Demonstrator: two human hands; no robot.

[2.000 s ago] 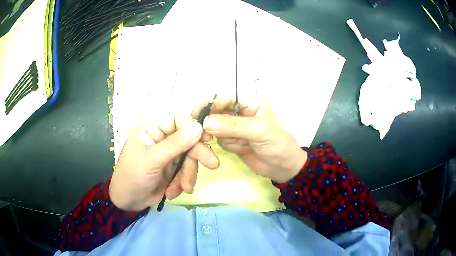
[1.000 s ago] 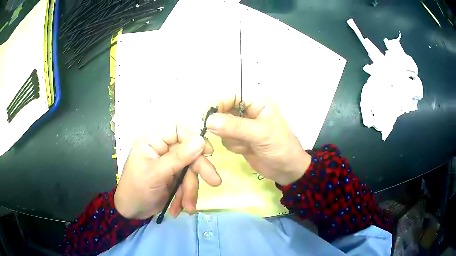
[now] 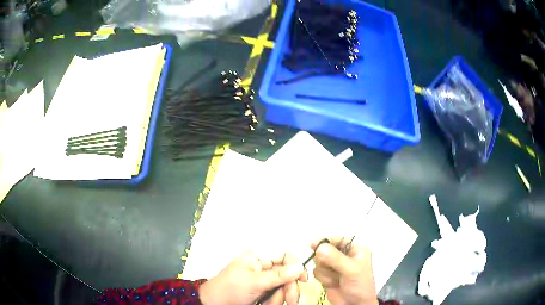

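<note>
My left hand [image 3: 254,280] pinches a black cable piece [image 3: 309,258] above the paper sheets, near the bottom edge of the view. My right hand [image 3: 346,271] is close beside it; its thumb and fingers hold the upper end of the same piece. A very thin needle-like tool [image 3: 362,221] sticks up from between the right fingers over the white paper [image 3: 287,196]. The piece's lower end is hidden by the left hand and the picture's edge.
A lined tray [image 3: 101,167] with a row of black pieces [image 3: 97,143] is at left. Loose pieces [image 3: 203,122] lie beside it. A blue parts bin [image 3: 334,122] is at top, a small blue bin [image 3: 491,110] with a clear bag [image 3: 463,113] at right, a crumpled wiping cloth [image 3: 454,262] at lower right.
The view has tilted up, so the hands and papers sit lower and the bins show. The needle-like tool now leans to the right. Both hands still hold the piece.
</note>
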